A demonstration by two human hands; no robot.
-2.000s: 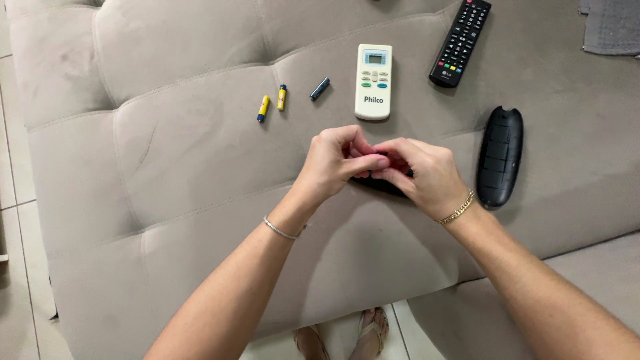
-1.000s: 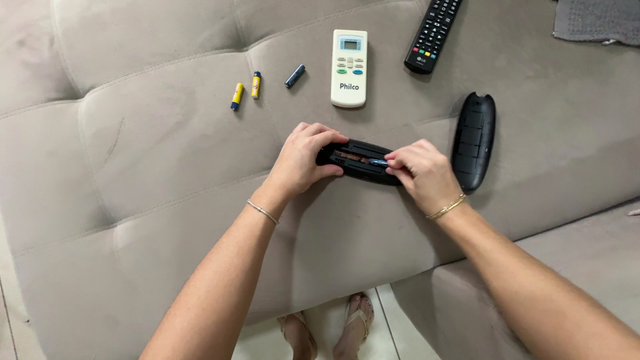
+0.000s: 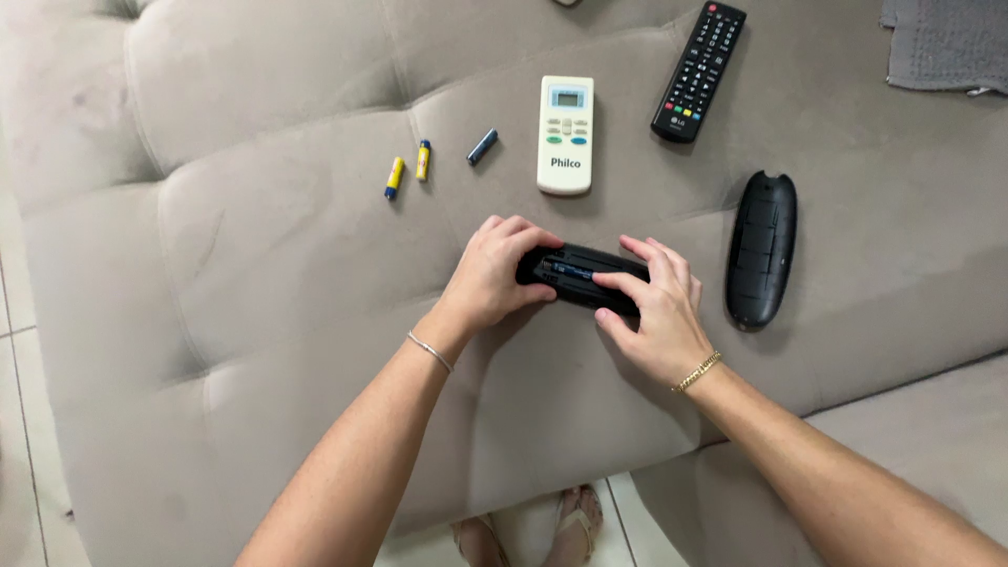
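My left hand (image 3: 504,268) grips the left end of a black remote control (image 3: 602,296), whose battery compartment faces up. A dark blue battery (image 3: 572,271) lies in that compartment. My right hand (image 3: 657,303) touches the battery's right end with the index finger, its other fingers spread around the remote's right part. To the right lies a black plastic back cover (image 3: 761,250), inner side up. Beyond my hands are a dark blue battery (image 3: 482,146) and two yellow-and-blue batteries (image 3: 394,177) (image 3: 424,161).
A white Philco air-conditioner remote (image 3: 565,135) and a black LG TV remote (image 3: 698,72) lie farther back on the grey tufted upholstery (image 3: 299,236). A grey cloth (image 3: 949,43) is at the top right. The seat edge runs in front of my feet.
One second ago my right fingers held a battery tilted at the opened compartment; now it lies inside under my index finger. My left hand still holds the remote's left end.
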